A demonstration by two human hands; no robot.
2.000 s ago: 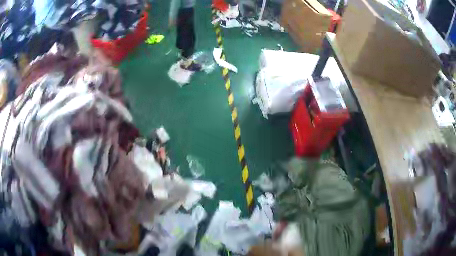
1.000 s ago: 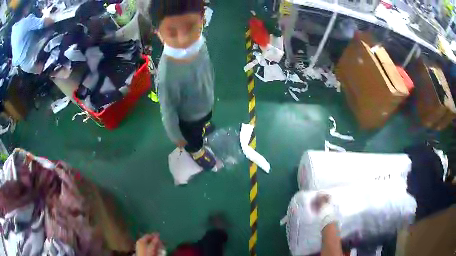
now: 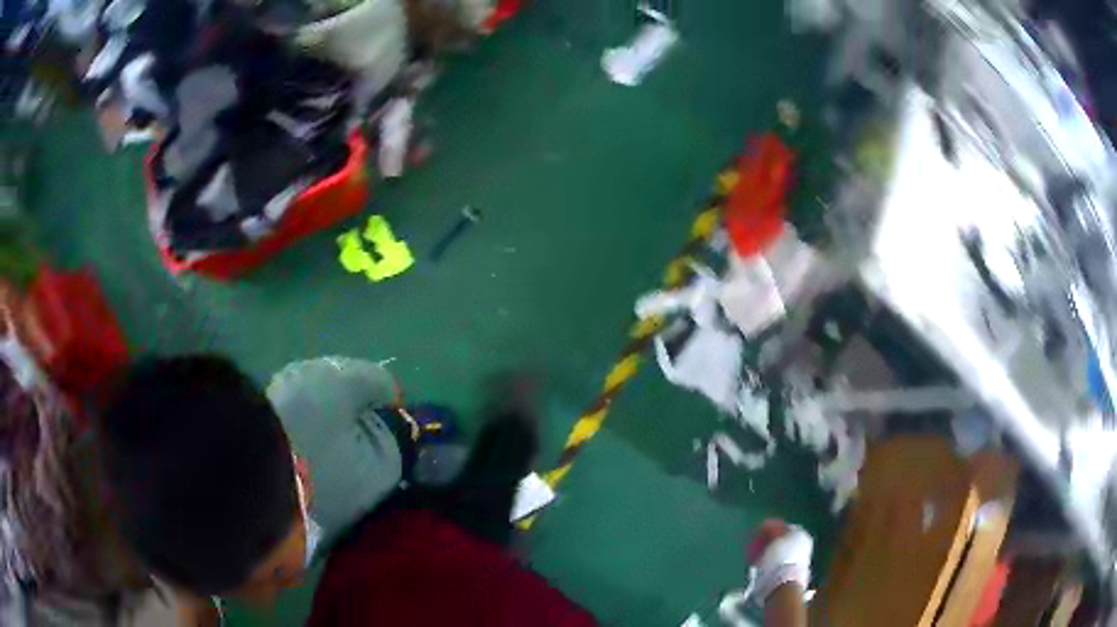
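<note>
My right hand [image 3: 780, 566] is small and blurred at the bottom right, held out over the green floor. It has a white covering, perhaps a glove or wrap, with reddish finger tips. Whether the fingers are closed or hold anything cannot be told. My left hand is not in view. My dark red clothing [image 3: 441, 573] shows at the bottom centre, with a dark leg and blurred foot ahead of it. No garment or tool is seen being worked on.
A person [image 3: 331, 410] in grey-green is close at my left. A red crate [image 3: 276, 233] of dark scraps stands upper left, near a yellow-green scrap [image 3: 375, 249]. Striped tape [image 3: 603, 398] crosses the floor. White scraps [image 3: 710, 355], a cardboard box [image 3: 906, 527] and a pale table [image 3: 937, 233] are right.
The view has turned and tilted. The person is now lower left and much closer. My left hand has left the picture. The white rolls at the right are out of view.
</note>
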